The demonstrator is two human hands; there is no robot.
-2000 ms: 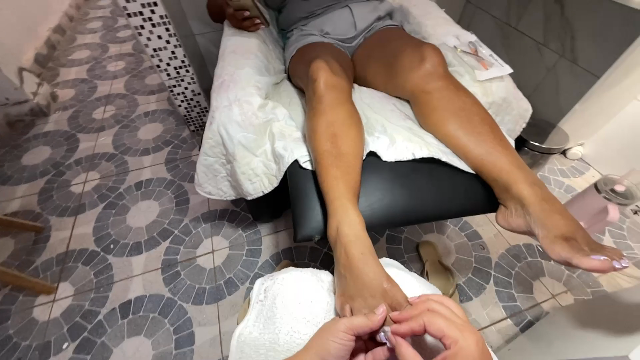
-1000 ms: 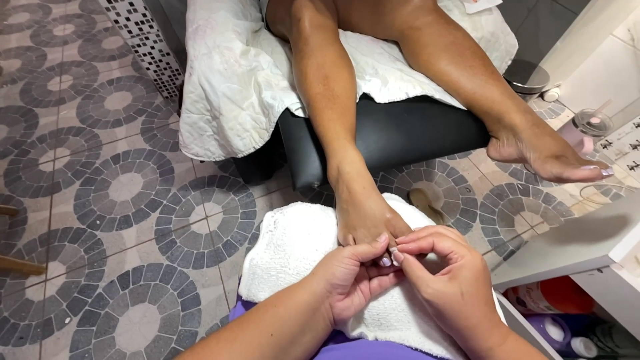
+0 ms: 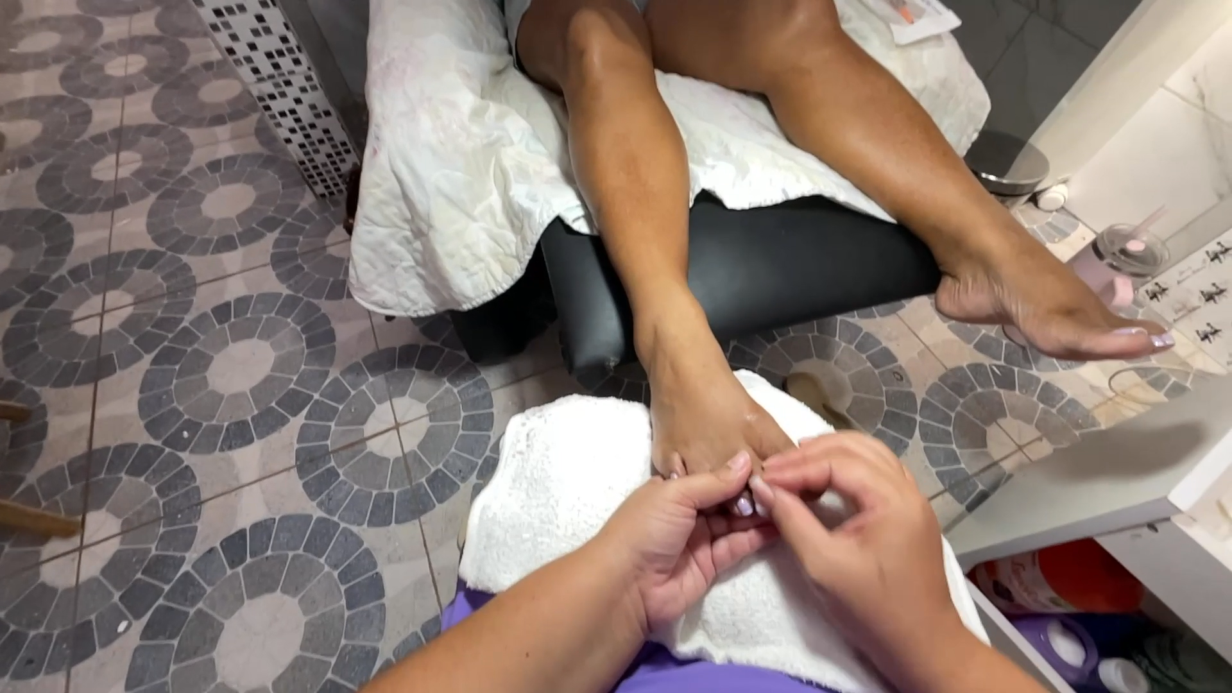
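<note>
A seated person's foot [image 3: 707, 414] rests on a white terry towel [image 3: 568, 481] spread over my lap. My left hand [image 3: 683, 549] holds the toes from below, its thumb on top near a toe with a pale, shiny nail [image 3: 744, 504]. Against that toe, my right hand [image 3: 852, 515] has its thumb and index finger pinched together; whether something small is between them cannot be made out. The person's other foot [image 3: 1049, 298], with pale lilac nails, hangs out to the right, away from my hands.
Behind the foot is a black padded leg rest [image 3: 770, 274] under a white quilted cover [image 3: 452, 192]. A white drawer unit [image 3: 1078, 481] with bottles stands at the right, near a pink tumbler [image 3: 1116, 260]. A sandal [image 3: 813, 395] lies on the patterned tile floor [image 3: 241, 366].
The view has tipped down since the oldest frame, bringing the drawer unit and my lap into sight. Both hands stay at the toes of the same foot.
</note>
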